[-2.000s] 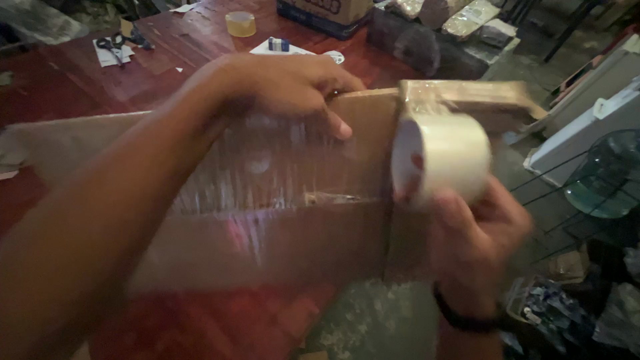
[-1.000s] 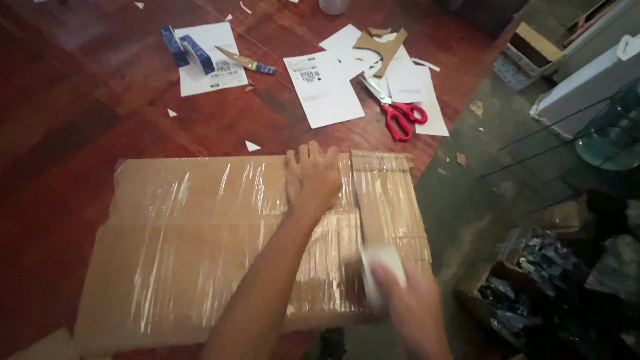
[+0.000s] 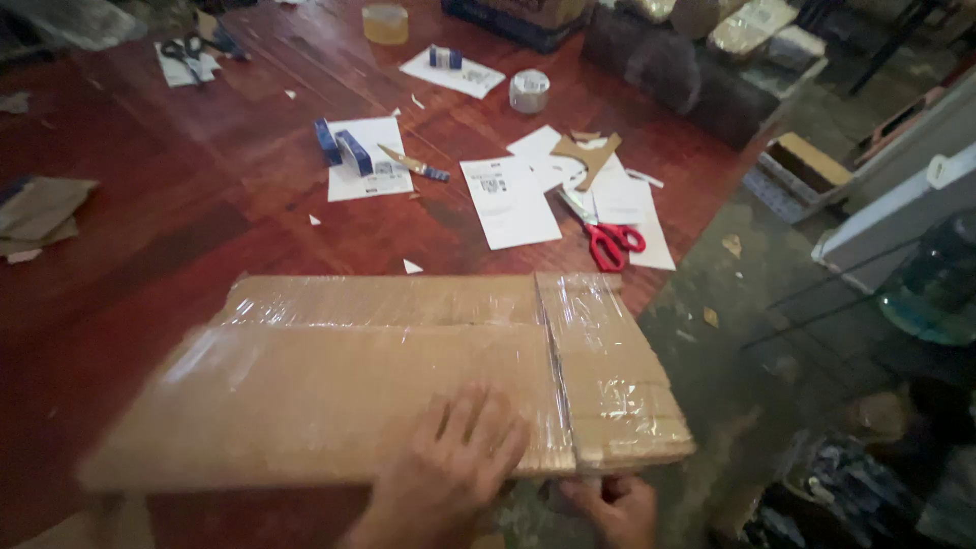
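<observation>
A flat cardboard package [image 3: 366, 374], partly covered in clear shiny tape, lies at the near edge of the red-brown wooden table and juts past its right corner. My left hand [image 3: 465, 446] rests palm down on its near part, fingers spread. Just below the package's near right edge is my right hand [image 3: 614, 503], with curled fingers; what it holds there is hidden by the package and blur. Beyond the package lie red-handled scissors [image 3: 614, 242], partly over white printed sheets [image 3: 509, 204].
Farther back are a tape roll [image 3: 529, 91], a yellowish tape roll [image 3: 385, 24], a knife [image 3: 415, 163], dark scissors [image 3: 187, 53] and blue pieces [image 3: 353, 152] on paper. A box of wrapped parcels [image 3: 686, 84] stands back right. A large bottle [image 3: 934, 290] is at the right.
My right hand has moved from the package's top, where it had the tape roll, to below its near edge. My left hand has moved from the far edge toward the near edge.
</observation>
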